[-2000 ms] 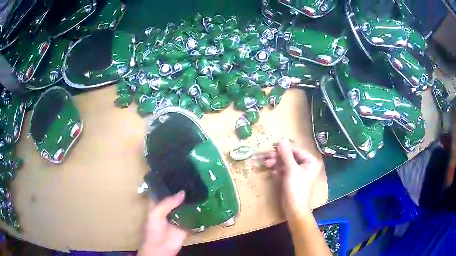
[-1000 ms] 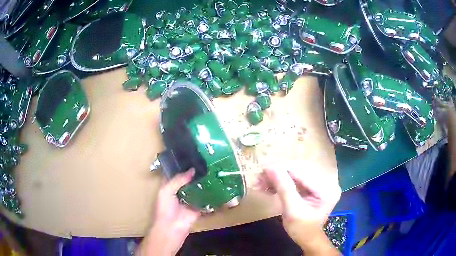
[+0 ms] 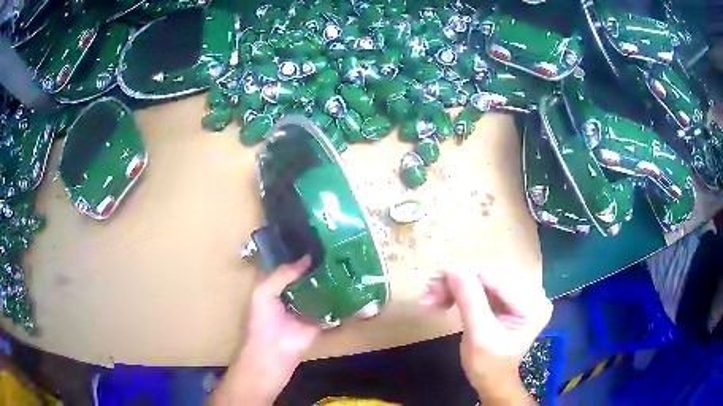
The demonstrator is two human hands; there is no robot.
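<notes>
My left hand (image 3: 277, 317) grips the lower left end of a glossy green car body shell (image 3: 329, 214), held tilted over the tan board. The shell has a silver edge, a large dark area and a dark block (image 3: 260, 244) with a silver tip on its left side. My right hand (image 3: 487, 313) is right of the shell, thumb and fingertips pinched on a thin pale stick (image 3: 374, 279); its tip is at the shell's lower right, and its middle is hard to see against the board. A small pale-green oval dish (image 3: 406, 211) lies on the board between shell and right hand.
Small green-and-chrome parts (image 3: 349, 79) are heaped behind the shell. One shell (image 3: 103, 158) lies alone at left; stacked shells (image 3: 602, 158) stand at right, others at back left. Spots dot the tan board (image 3: 174, 262). A blue bin (image 3: 555, 369) sits below the curved table edge. A person's arm shows at far right.
The shell has moved up and slightly right in view and turned a little. My right hand has brought the stick from near the dish to the shell's lower right. The whole view has shifted.
</notes>
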